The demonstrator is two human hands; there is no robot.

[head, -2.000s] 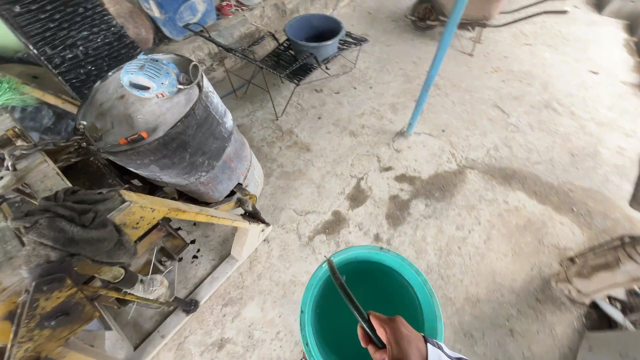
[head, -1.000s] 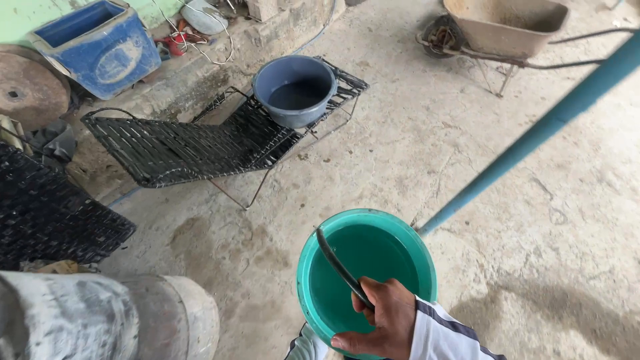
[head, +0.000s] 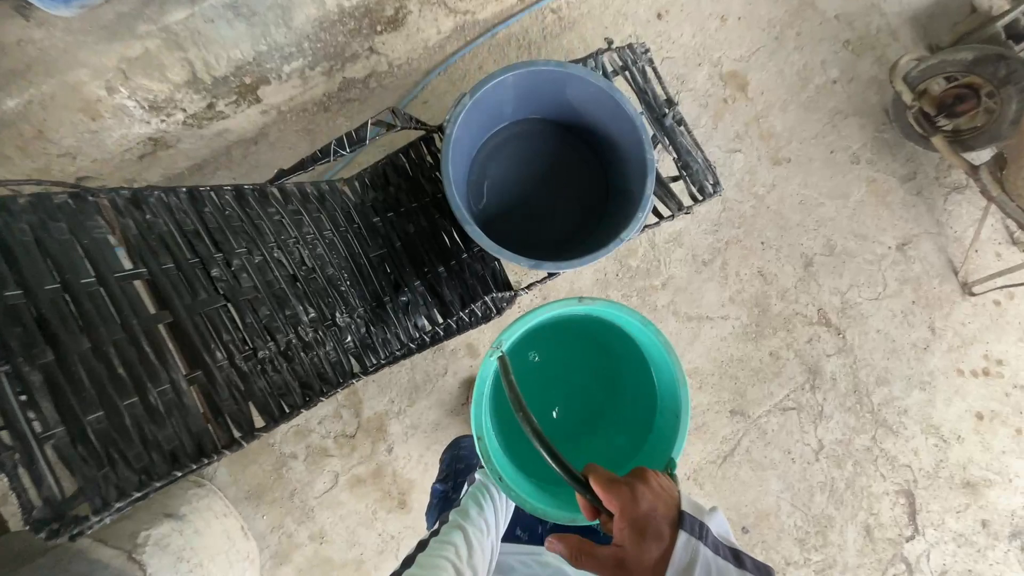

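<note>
A green plastic bucket (head: 588,408) with clear liquid in it hangs low in front of my body. My right hand (head: 636,516) grips its black curved handle (head: 536,428) near the lower right rim. My left forearm in a white sleeve reaches down to the bucket's lower left side; the left hand itself is hidden beneath or behind the bucket. Just beyond stands a blue-grey plastic tub (head: 548,164) with dark-looking liquid inside, resting on a lounge chair woven from black strips (head: 280,296).
A thin blue hose (head: 472,44) runs along the base of the rough wall behind the chair. At the upper right is a wheelbarrow's wheel (head: 956,100) with its frame. A pale rounded object (head: 188,532) lies at the lower left. Stained concrete floor (head: 824,344) extends to the right.
The view has shifted strongly toward the woven chair and the tub, which are now close to the green bucket. My left forearm has come into view beside the bucket. My right hand still holds the handle.
</note>
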